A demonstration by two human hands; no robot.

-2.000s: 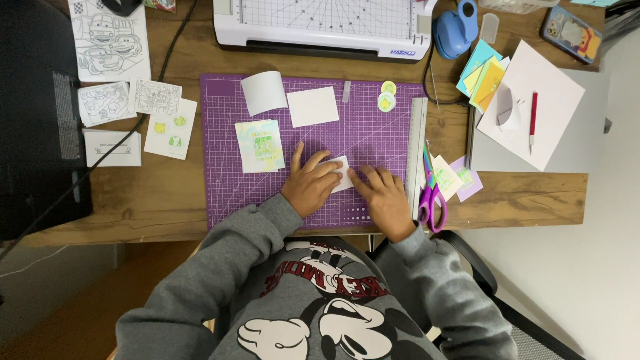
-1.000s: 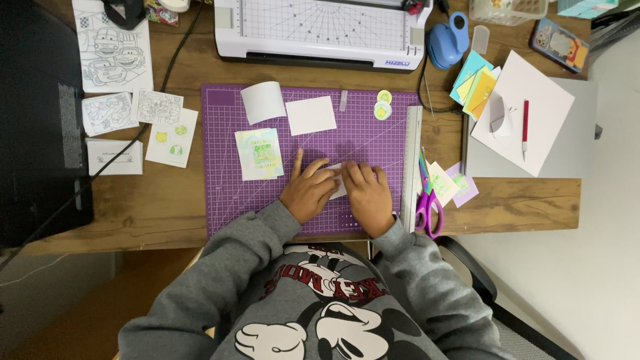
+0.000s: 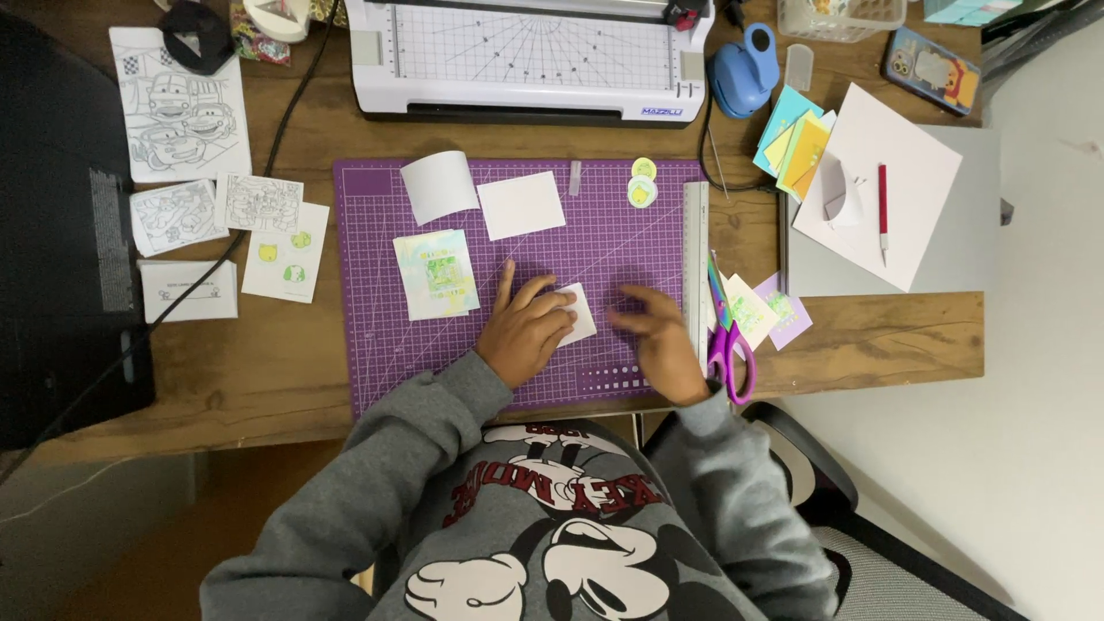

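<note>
My left hand [image 3: 530, 332] lies on the purple cutting mat [image 3: 595, 224], its fingers spread and pressing on the left part of a small white paper piece [image 3: 581, 316]. To the right of the paper, my right hand [image 3: 657, 341] is blurred, fingers apart, with nothing in it. Behind my left hand lie a curled white sheet [image 3: 440, 187], a flat white card [image 3: 521, 205] and a green-printed card stack [image 3: 436, 274]. Round green stickers [image 3: 642, 191] sit near the mat's back right. A metal ruler [image 3: 695, 259] runs along the mat's right side.
Purple-handled scissors [image 3: 731, 354] lie right of the ruler, by small printed cards [image 3: 781, 310]. A paper trimmer [image 3: 530, 60] stands behind the mat, a blue punch [image 3: 745, 71] beside it. A red pen [image 3: 882, 211] rests on white paper over a laptop. A black cable [image 3: 297, 99] crosses colouring sheets [image 3: 181, 112] at left.
My right hand has come off the small paper and moved right, its fingers spreading. My left hand stays on the paper.
</note>
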